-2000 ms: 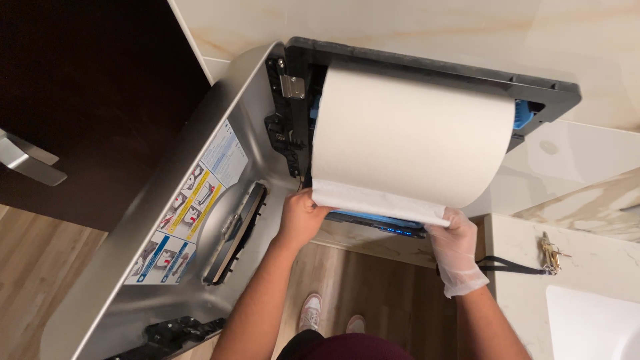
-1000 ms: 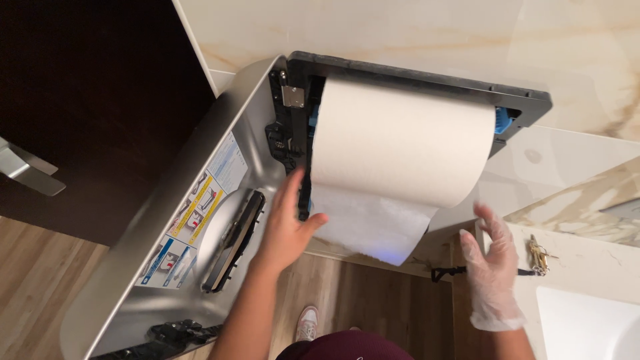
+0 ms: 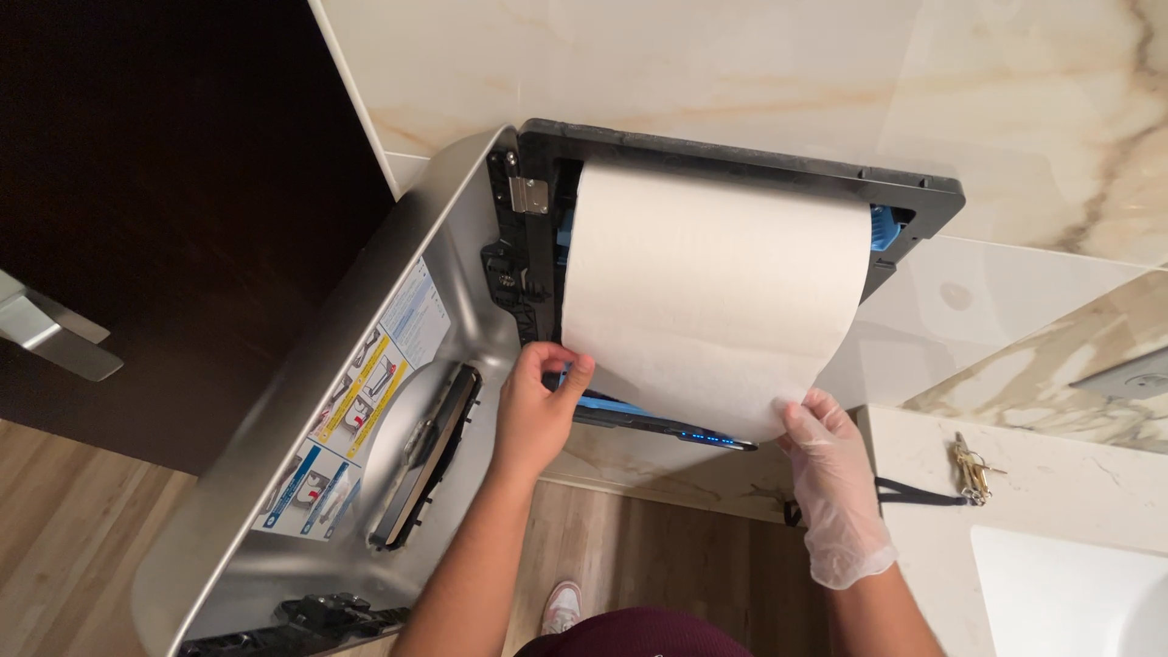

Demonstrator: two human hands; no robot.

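A large white paper towel roll [image 3: 716, 265] sits in the black frame of a wall-mounted towel dispenser [image 3: 730, 155], between blue holders. Its loose sheet hangs down over the blue and black lower part, where small blue lights glow. My bare left hand [image 3: 543, 406] pinches the sheet's left edge between thumb and fingers. On the right, my right hand [image 3: 826, 474], in a clear disposable glove, grips the sheet's lower right corner. The dispenser's metal cover [image 3: 438, 310] hangs swung out to the left, with instruction labels inside it.
A dark door [image 3: 182, 182] with a metal lever handle [image 3: 55, 328] is at the left. To the right, a stone counter [image 3: 922, 456] holds keys [image 3: 972, 470] on a black strap, beside a white sink [image 3: 1068, 593]. Wood-look floor [image 3: 639, 547] lies below.
One second ago both hands were off the hanging sheet, fingers apart. Now they hold its edges, and the sheet's lower edge no longer dangles free.
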